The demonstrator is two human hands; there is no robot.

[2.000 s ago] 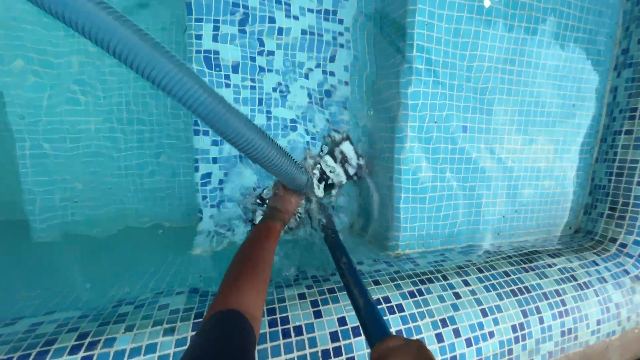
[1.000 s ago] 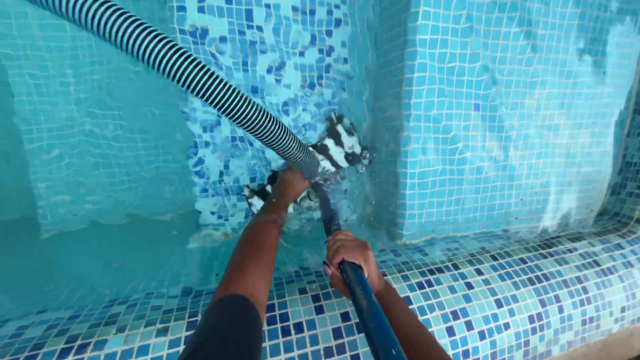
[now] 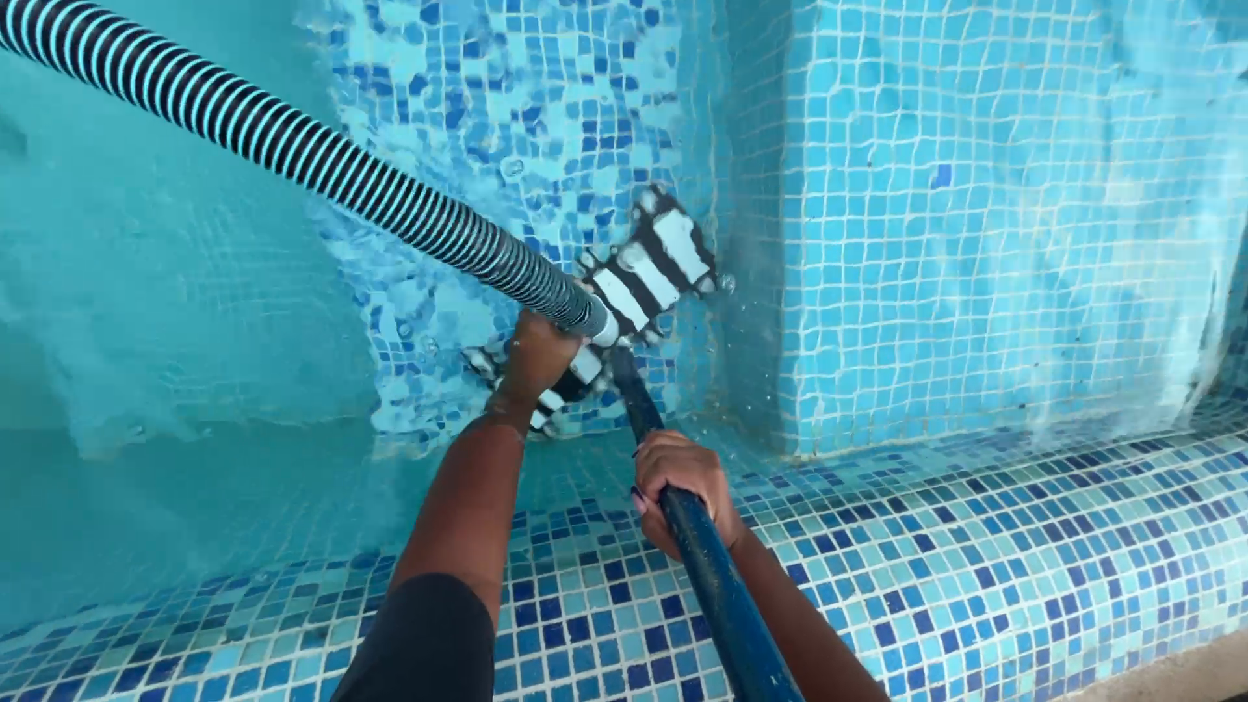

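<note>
A black-and-white pool vacuum head (image 3: 639, 278) lies tilted in the water above a mosaic-tiled step. The ribbed vacuum hose (image 3: 361, 185) runs from the upper left down to the head's centre. My left hand (image 3: 541, 356) is wrapped around the hose's lower end, close to the head; its fingers are partly hidden behind the hose. A blue pole (image 3: 717, 585) meets the head just below the hose end. Around that pole my right hand (image 3: 687, 483) is closed, above the tiled rim, a short way from the head.
The rounded mosaic pool rim (image 3: 975, 556) crosses the bottom of the view. A raised light-blue tiled block (image 3: 955, 244) stands to the right of the head. Deeper water (image 3: 175, 322) lies at the left, and a strip of paving (image 3: 1189, 673) shows at the bottom right.
My right hand was low on the pole two seconds ago and now grips it farther up, nearer the head. The splashing around the head has calmed. My left hand stays at the hose end.
</note>
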